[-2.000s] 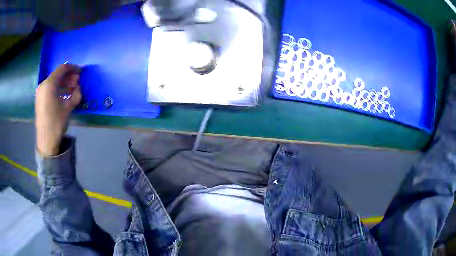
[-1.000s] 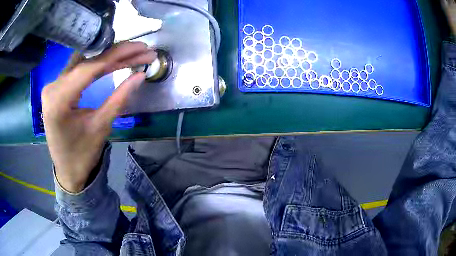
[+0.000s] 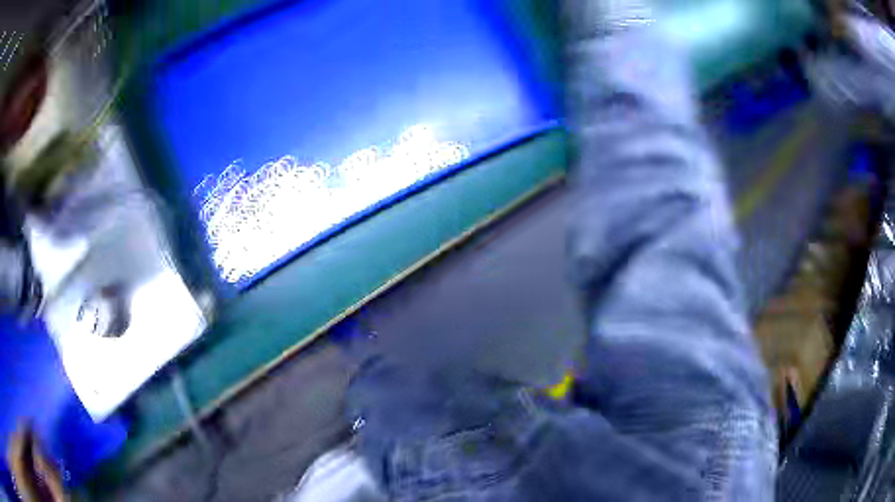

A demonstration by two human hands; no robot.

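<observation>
The view is blurred. My left hand (image 3: 37,469) is small at the lower left edge, partly cut off, over the left blue tray (image 3: 34,382); whether it holds anything cannot be told. My right hand is outside the picture; its denim sleeve (image 3: 658,235) runs up to the top edge. Many thin silvery rings (image 3: 294,211) lie massed along the near edge of the right blue tray (image 3: 343,88). The silver base plate (image 3: 147,343) stands between the trays, with the round fixture (image 3: 106,312) on it. I cannot tell whether a ring is on the fixture.
The green bench (image 3: 393,235) has a pale front edge (image 3: 368,299). A thin grey cable (image 3: 184,397) hangs from the plate's front. Blurred machine parts (image 3: 59,167) are at the upper left. Brown shapes (image 3: 810,294), perhaps cartons, and a yellow floor line (image 3: 770,181) are at the right.
The view has swung right and tilted, so the plate and trays appear further left. My left hand has left the fixture and is over the left tray. The right sleeve now reaches the top edge.
</observation>
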